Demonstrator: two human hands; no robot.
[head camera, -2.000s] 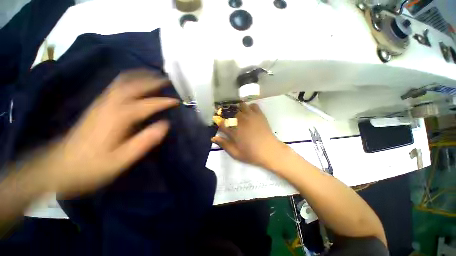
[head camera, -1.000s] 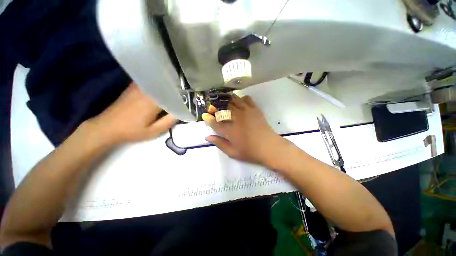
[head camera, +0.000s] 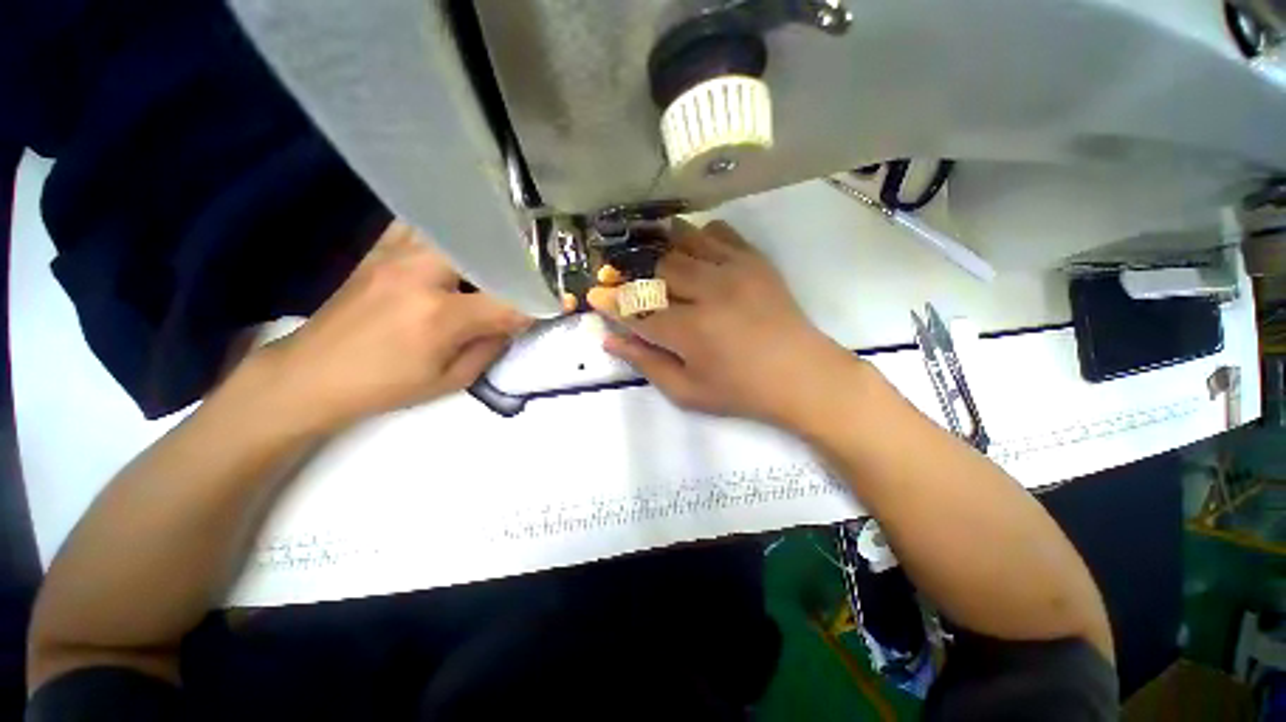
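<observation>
The dark navy cloth [head camera: 184,184] lies left of and behind the white sewing machine head [head camera: 381,127]. My left hand [head camera: 416,325] is on the cloth's near end, left of the needle area, its fingertips pinched at the cloth's edge. My right hand [head camera: 719,317] is at the presser foot [head camera: 571,254], fingertips close to it beside a small cream ribbed knob [head camera: 643,296]. What the right fingertips hold is hidden. A shiny rounded plate [head camera: 557,360] shows in the bed between my hands.
Silver thread snips [head camera: 949,374] lie right of my right hand. Black-handled scissors [head camera: 917,184] and a thin white-handled tool [head camera: 938,244] lie behind. A black phone [head camera: 1149,327] lies at right. A printed ruler scale [head camera: 677,494] runs along the table's front edge.
The cloth has moved from in front of the machine to the left and back. My left hand has moved right, beside the needle area. My right hand stays near the foot. The view has come closer.
</observation>
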